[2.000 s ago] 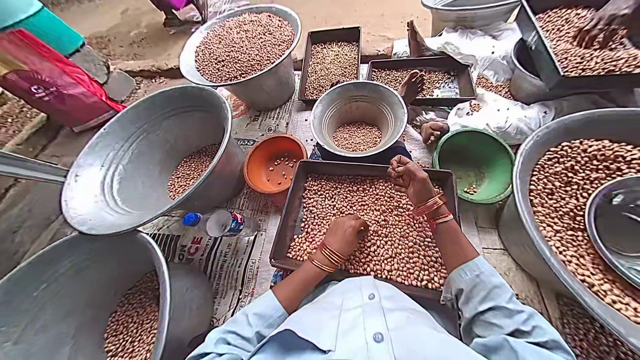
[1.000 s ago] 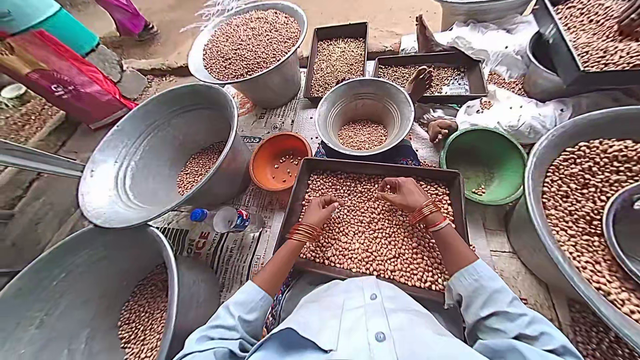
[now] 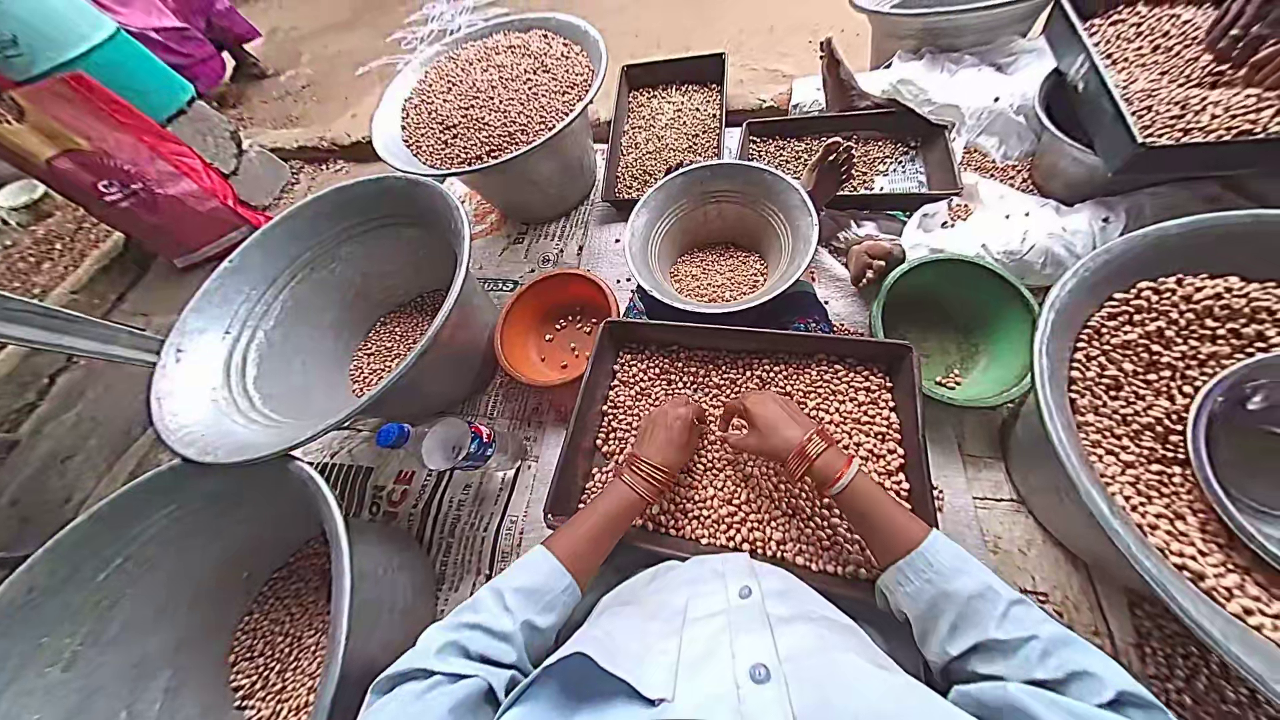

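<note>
A dark rectangular metal tray full of pinkish-brown nuts or seeds lies before me. My left hand rests on them near the tray's middle, fingers curled down. Close to its right, my right hand has thumb and forefinger bent toward each other; whether a nut is between them is unclear. Both wrists carry bangles. An orange bowl with a few nuts stands at the tray's upper left, a green bowl at its upper right. Just beyond the tray is a metal pot with nuts inside.
Large metal tubs holding nuts stand left, lower left and right. A bottle with a blue cap lies on newspaper. Further off are a full tub, two smaller trays, and a person's feet and hand.
From one second ago, my hands have drawn together over the nuts, after being further apart. The right hand has come down from the tray's far part.
</note>
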